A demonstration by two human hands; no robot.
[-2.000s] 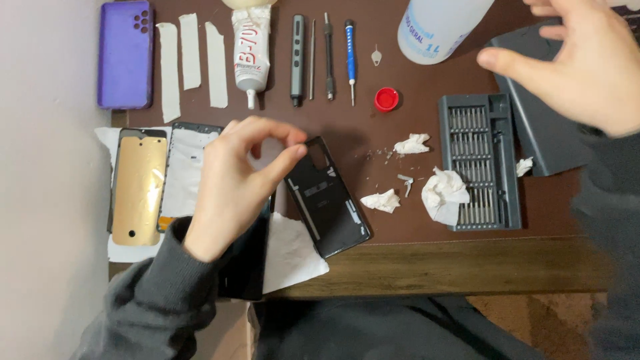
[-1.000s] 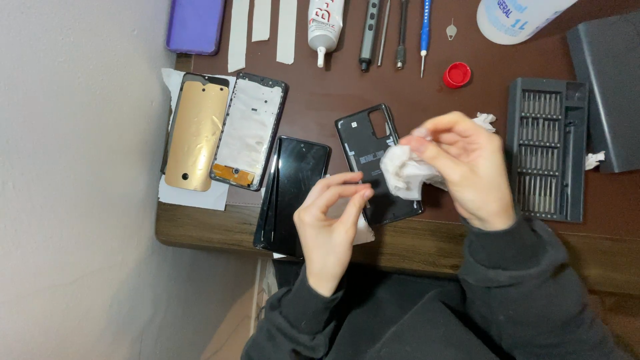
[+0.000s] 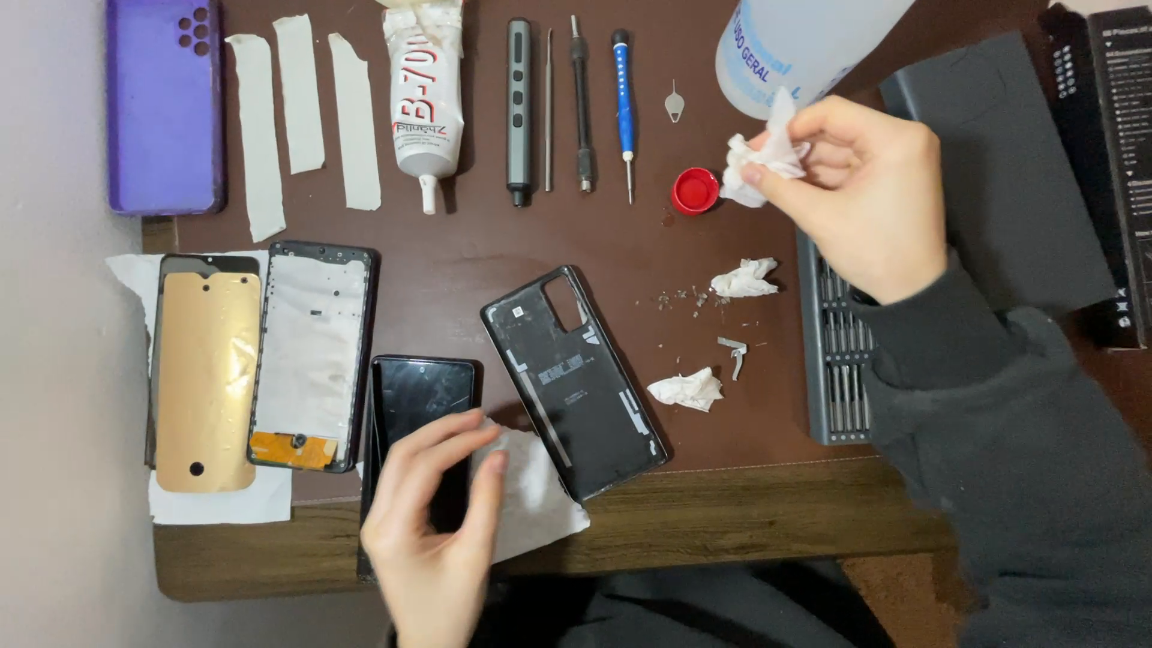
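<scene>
My right hand [image 3: 855, 189] pinches a crumpled white tissue [image 3: 763, 157] beside a red bottle cap [image 3: 695, 191], in front of the clear plastic bottle [image 3: 796, 49]. Over a black smartphone [image 3: 423, 391] hovers my left hand [image 3: 441, 531], fingers apart and nothing in them. White paper [image 3: 531, 490] lies next to that phone. A black phone back cover [image 3: 576, 387], inner side up, rests tilted partly on the paper, with adhesive strips on it. Farther left are a phone frame [image 3: 310, 351] and a gold-backed phone screen panel [image 3: 211, 378].
Glue tube [image 3: 423, 99], electric screwdriver [image 3: 519, 108], blue screwdriver [image 3: 624, 99] and SIM pin [image 3: 674, 103] lie at the back. Two tissue scraps [image 3: 745, 278] and residue sit mid-table. A bit case [image 3: 819, 405] is partly under my right arm. A purple phone case [image 3: 165, 108] lies back left.
My right hand, over the back cover with the tissue one second ago, has moved back and right to the red cap. My left hand remains near the black phone. The view has shifted.
</scene>
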